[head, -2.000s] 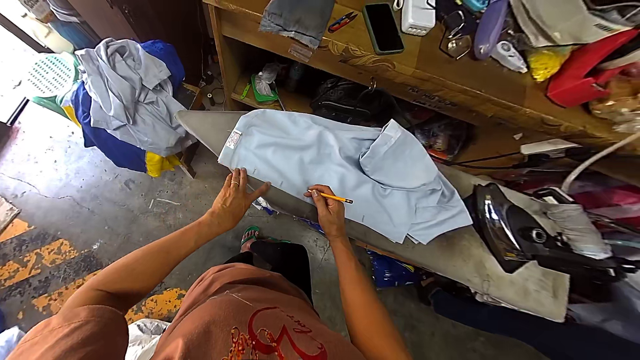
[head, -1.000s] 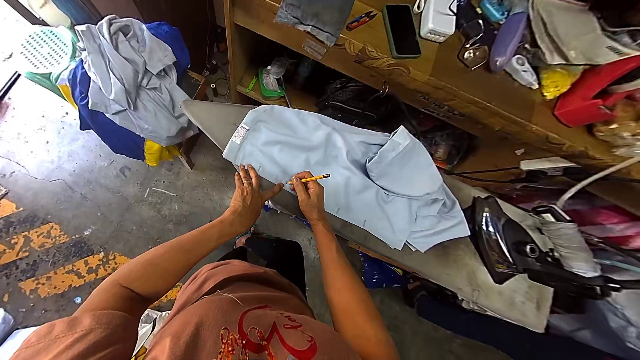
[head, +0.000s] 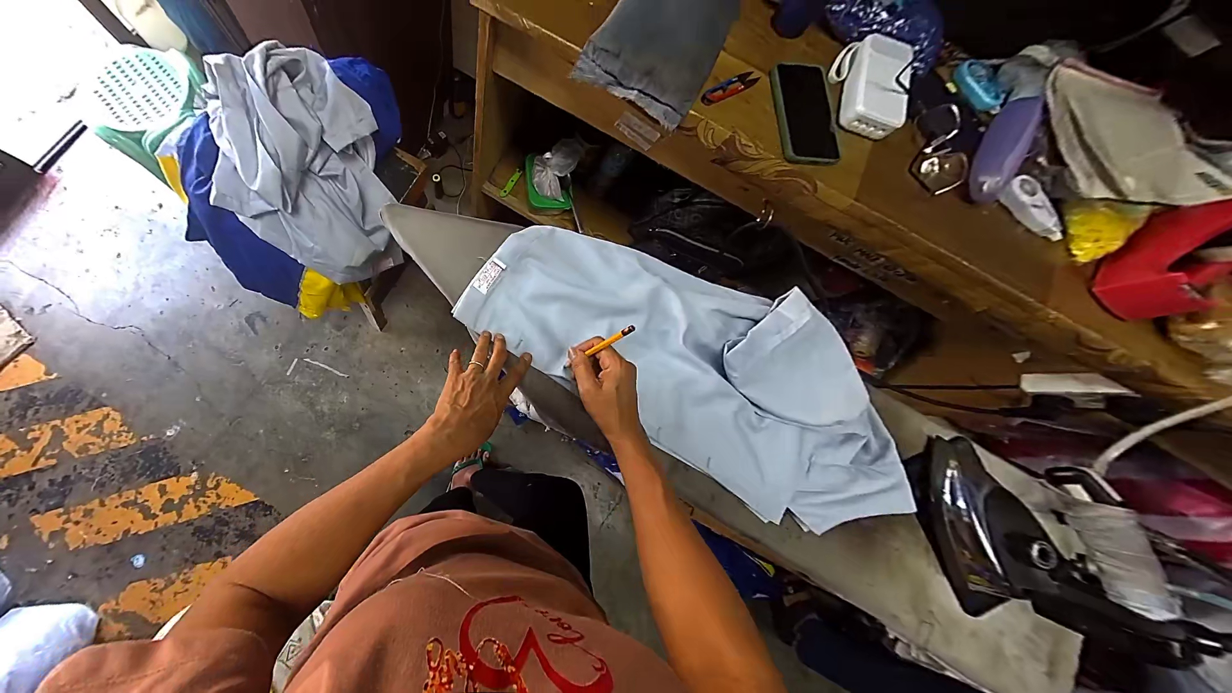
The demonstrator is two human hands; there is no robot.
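A light blue garment lies over a grey ironing board, with a white label at its left end and small dark marks along its near edge. My right hand holds a yellow pencil, its lower end at the cloth near that edge. To the left, my left hand rests its spread fingertips on the garment's near edge, below the label, holding nothing. At the board's right end a black clothes iron sits close beside the garment.
Behind the board stands a wooden table bearing a phone, a white device, eyeglasses and a red object. Grey clothes are heaped at the left by a green plastic stool. A hose runs beside the iron.
My right hand has moved along the garment's near edge with the pencil, first left, closer to my left hand, then slightly back right. My left hand stays on the edge near the label.
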